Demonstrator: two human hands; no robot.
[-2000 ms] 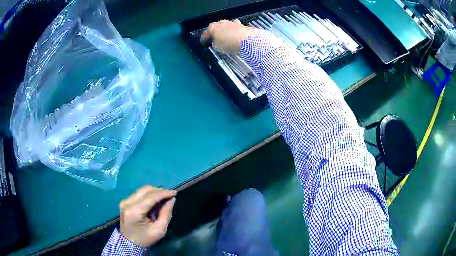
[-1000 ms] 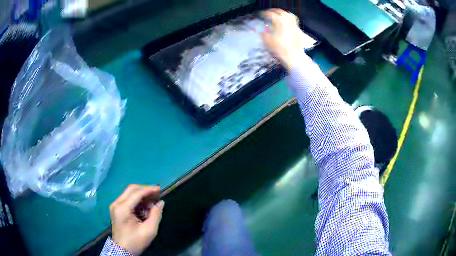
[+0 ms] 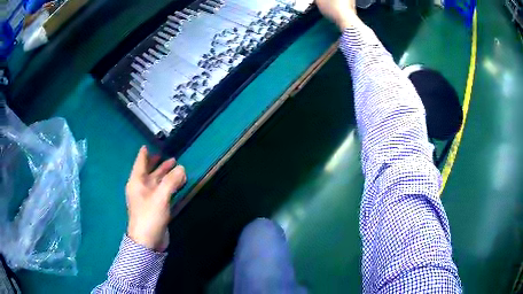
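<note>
A black tray (image 3: 198, 116) lies at a slant on the green bench top, filled with rows of silver tubes (image 3: 178, 68), their dark open round ends towards me. My left hand (image 3: 150, 201) is at the bench edge just below the tray's near left corner, fingers apart and empty. Its fingertips are close to the tray rim; contact cannot be told. My right hand (image 3: 339, 10) is at the tray's far right end, cut off by the top edge of the picture. Its fingers are hidden, so its grip cannot be seen.
A crinkled clear plastic bag (image 3: 49, 195) lies on the bench at the left, cut off by the picture's edge. A round black stool (image 3: 438, 106) stands on the green floor at the right, beside a yellow line. Part of a blue object (image 3: 460, 7) shows at the top right.
The tray sits lower and further left in view, nearer my left hand. My left hand has risen and its curled fingers have opened. My right hand has moved from the tray's left part to its right end.
</note>
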